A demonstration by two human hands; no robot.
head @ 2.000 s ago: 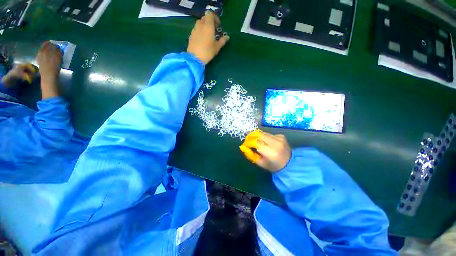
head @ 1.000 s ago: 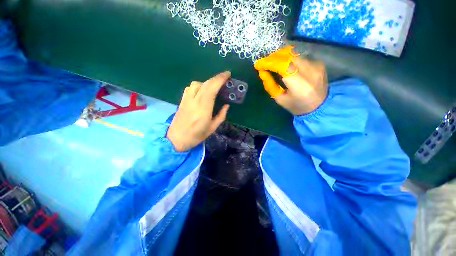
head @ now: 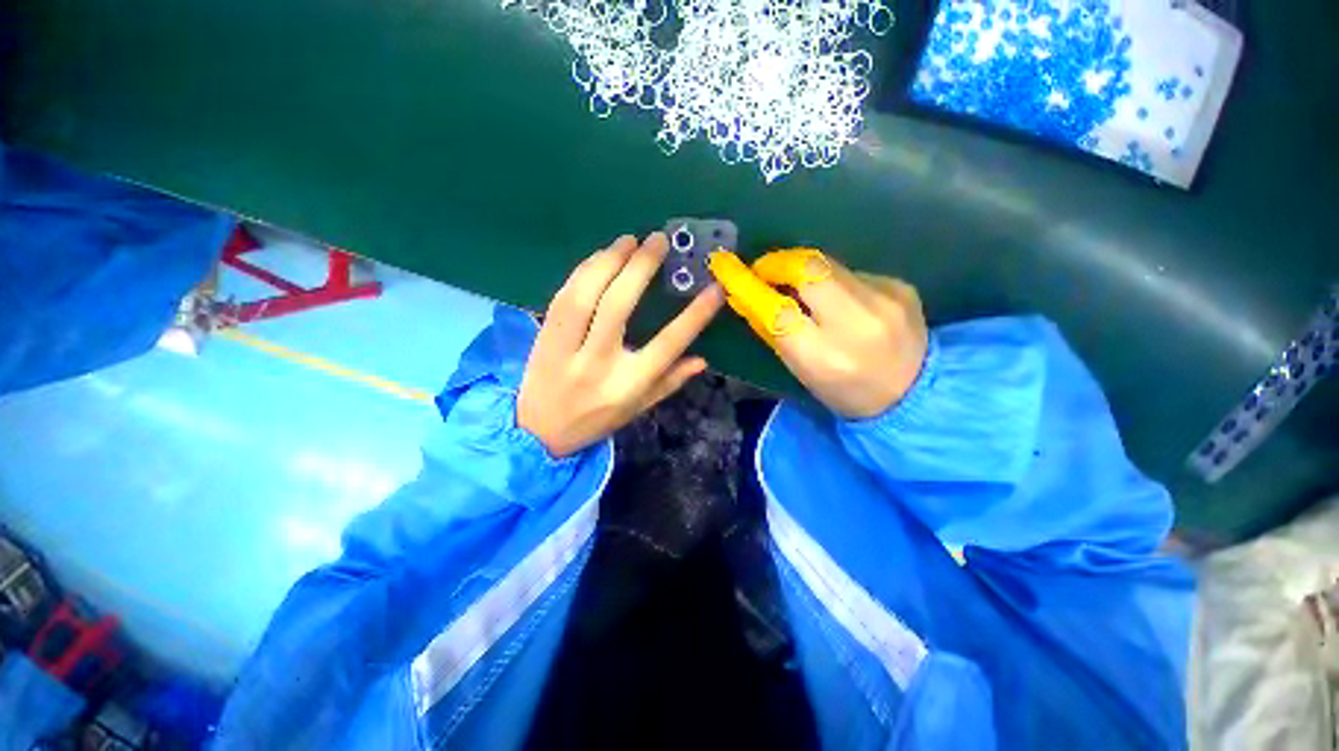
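A dark grey camera lens plate [head: 701, 242] lies on the green bench near its front edge, with light rings showing around openings. My left hand [head: 610, 345] is at its left and lower side, fingertips touching its edges. My right hand [head: 837, 330], with orange-yellow finger cots, has its fingertips on the plate's right part. Whether a ring is under those fingertips is hidden. A pile of thin white lens trim rings [head: 749, 74] lies on the bench beyond the hands.
A white tray [head: 1192, 110] with bright blue pieces lies at the upper right. A perforated carrier strip [head: 1266, 399] is at the right edge. A blue sleeve [head: 103, 279] of another person shows at the left. The bench edge runs just before my body.
My left hand came back from the far black panels with the lens plate to the near edge. My right hand moved from the ring pile onto the plate. The view tilted down.
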